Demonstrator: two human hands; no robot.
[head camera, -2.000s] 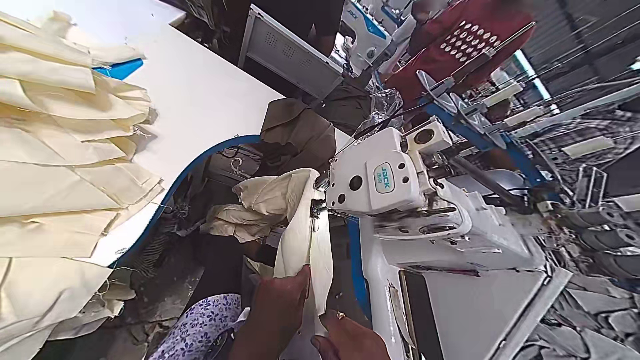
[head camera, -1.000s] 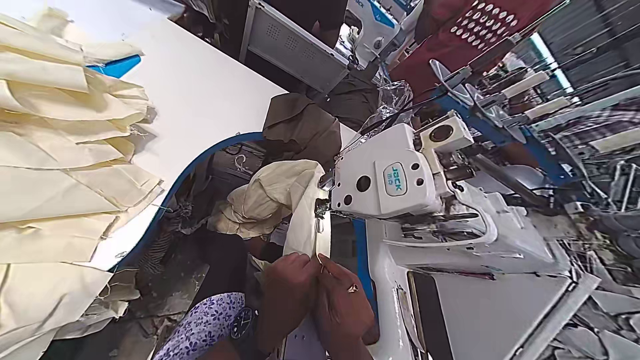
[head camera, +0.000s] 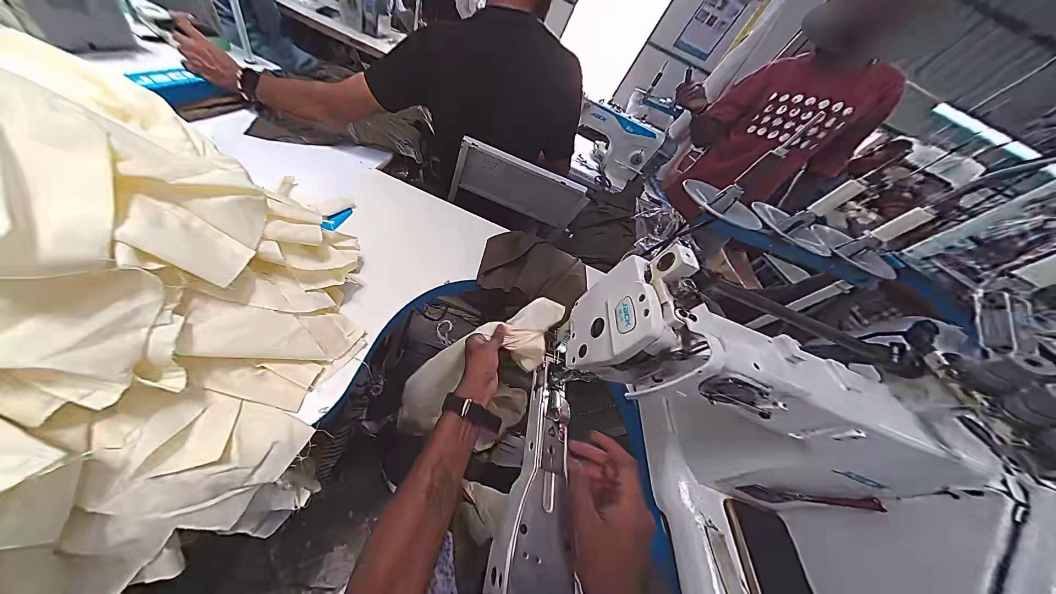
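Note:
A white Jack industrial sewing machine (head camera: 627, 318) stands right of centre, its needle area over a narrow metal arm bed (head camera: 540, 495). My left hand (head camera: 485, 359), with a dark watch at the wrist, grips cream fabric (head camera: 445, 384) just left of the needle area. Part of that cloth reaches up to the machine head, and the rest hangs below the hand. Beside the bed's right side is my right hand (head camera: 606, 487), slightly blurred, fingers apart and holding nothing. The needle itself is hidden.
Stacked cream fabric pieces (head camera: 223, 322) cover the left of the white table (head camera: 412, 239). Dark cloth (head camera: 528, 268) lies at its edge. A phone-like dark object (head camera: 767, 549) rests on the machine's base. Thread stands (head camera: 792, 223) rise behind; two people are beyond.
My left hand has moved up along the bed to the cloth near the needle area. My right hand has let go of the cloth. The view has tilted up.

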